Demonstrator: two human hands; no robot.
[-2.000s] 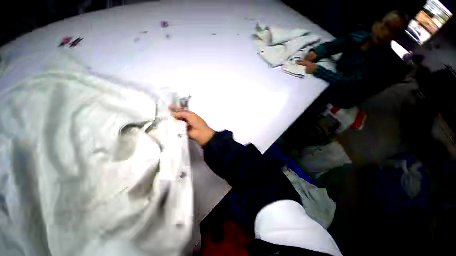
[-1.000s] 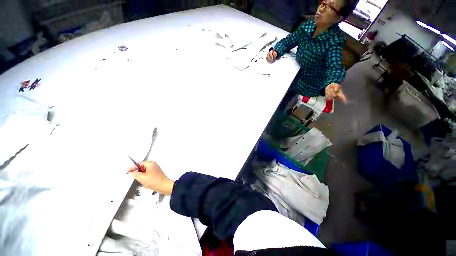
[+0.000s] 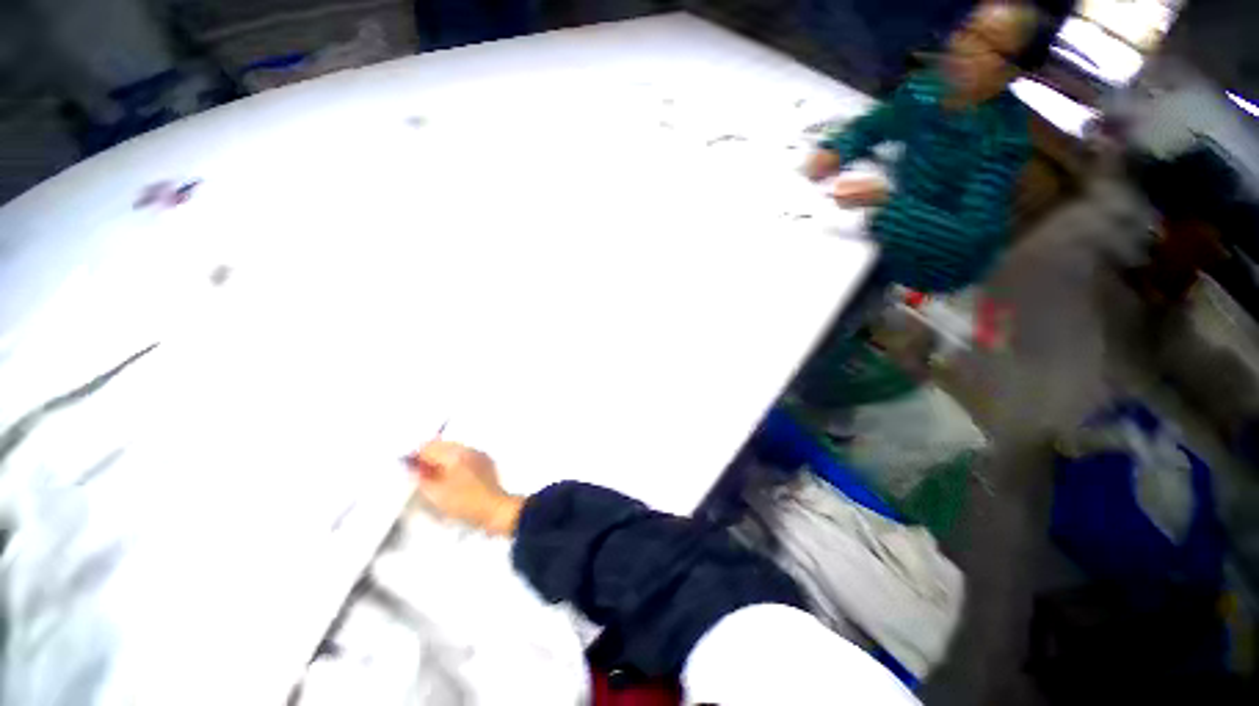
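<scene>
The pale garment (image 3: pixel 152 552) lies bunched on the left of the white table, blurred, with a dark fold line across it. More pale cloth hangs over the near edge below my hand. My right hand (image 3: pixel 467 486) is at the near edge of the cloth, fingers closed round a small reddish tool that looks like thread snips (image 3: pixel 418 464); its tip is blurred. Whether the fingers also pinch cloth cannot be told. My left hand is not in the picture.
The glossy white table (image 3: pixel 552 262) has dark and reddish scraps (image 3: pixel 166 195) at its far left. A person in a teal checked shirt (image 3: pixel 953 179) handles cloth at the far right corner. Blue and green crates of pale clothing (image 3: pixel 884 552) stand on the floor right of the table.
The earlier large view of the garment's buttoned edge is gone and my right hand sits lower and nearer. Since one second ago the view has shifted; the other person's hands have come together.
</scene>
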